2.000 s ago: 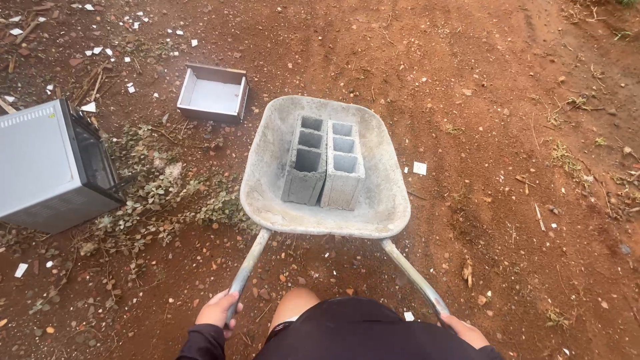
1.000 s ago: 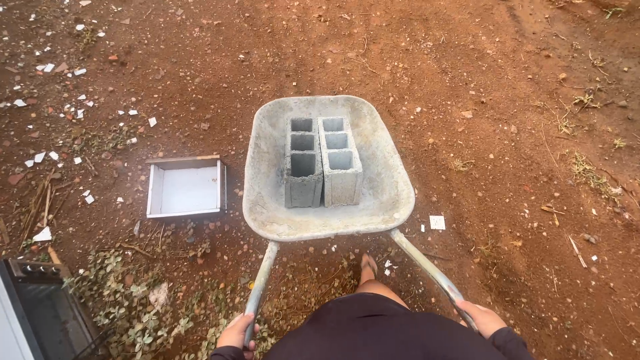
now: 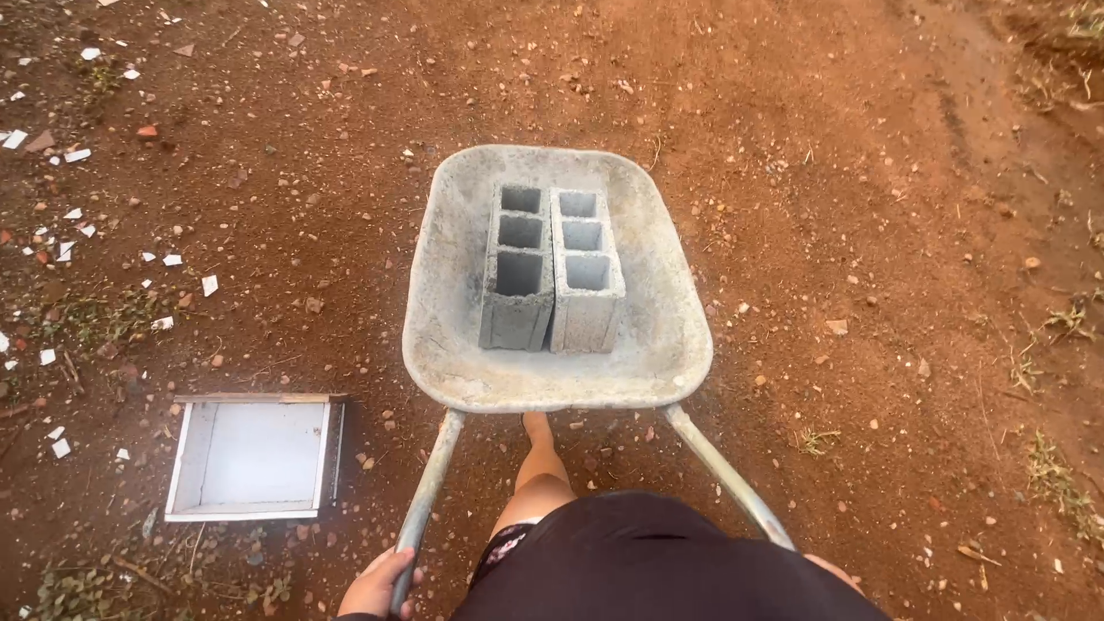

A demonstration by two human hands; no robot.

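A grey metal wheelbarrow (image 3: 660,345) stands in front of me, its tray dusty and pale. Two hollow concrete blocks stand side by side in the tray with their openings up: a darker one (image 3: 516,319) on the left and a lighter one (image 3: 588,323) on the right, separated by a narrow gap. My left hand (image 3: 379,582) is closed around the left handle (image 3: 429,492). At the right handle (image 3: 733,483), only a small part of my right hand (image 3: 832,571) shows beside the dark shirt; its fingers are hidden.
An open white drawer or box (image 3: 259,453) with a wooden edge lies on the red dirt at lower left. Broken white tile pieces (image 3: 210,285) and small stones are scattered on the left. Dry leaves and twigs lie at bottom left, with tufts of grass (image 3: 1065,483) at right.
The wheelbarrow with both blocks has moved forward past the white drawer, which now lies lower in view. The appliance seen at left earlier is out of view. More of my right hand showed before.
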